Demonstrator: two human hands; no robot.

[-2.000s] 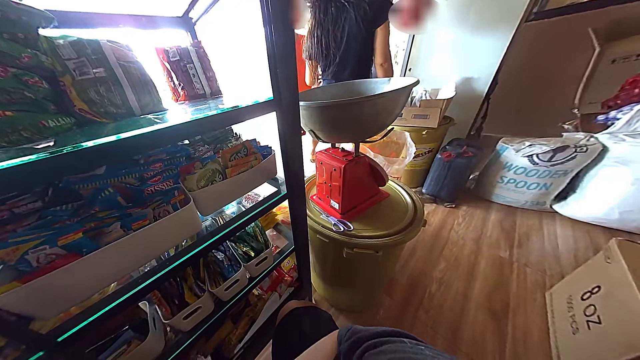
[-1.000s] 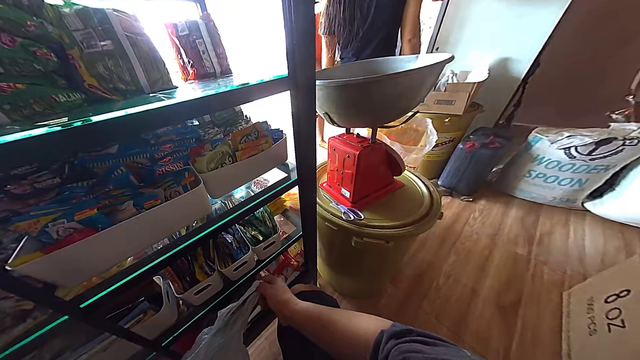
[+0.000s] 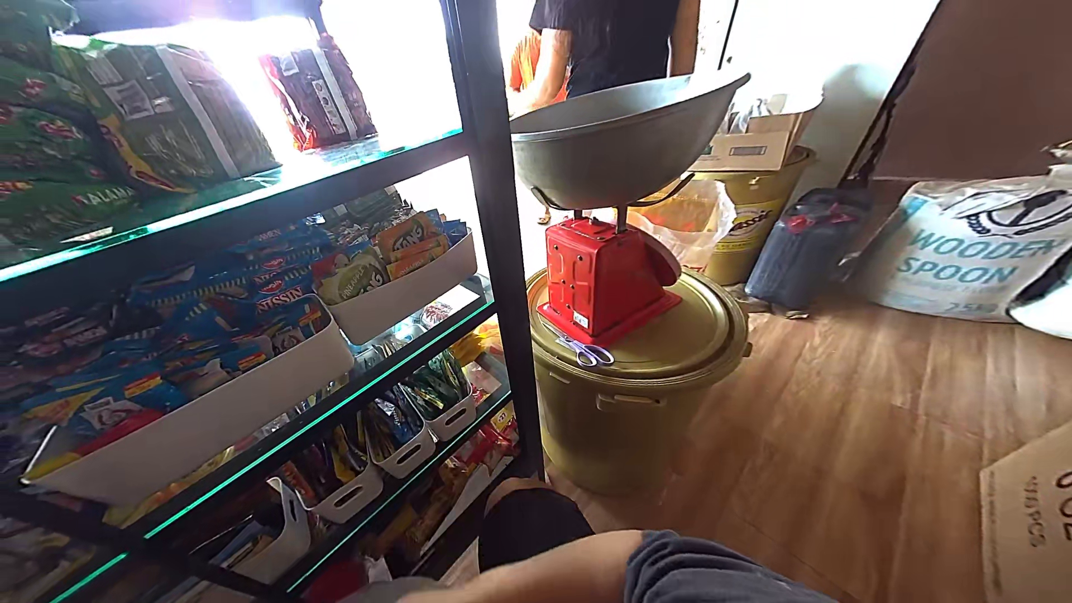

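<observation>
My right forearm reaches in at the bottom edge, coming out of a grey sleeve; the hand itself lies below the frame. My left hand is not seen. Left of the forearm stands a black-framed glass shelf rack with white plastic bins of snack packets and sachets. At the bottom edge, a blurred grey piece shows beside the forearm. A red weighing scale with a metal pan rests on a lidded gold drum, with purple-handled scissors by its base.
A person in a black shirt stands behind the scale. Beyond the drum are another gold drum with a cardboard box on it, a dark blue bundle and a white printed sack. A carton stands at the lower right.
A second ago my right hand held a greyish plastic bag by the lower shelf; that hand has since dropped out of view at the bottom.
</observation>
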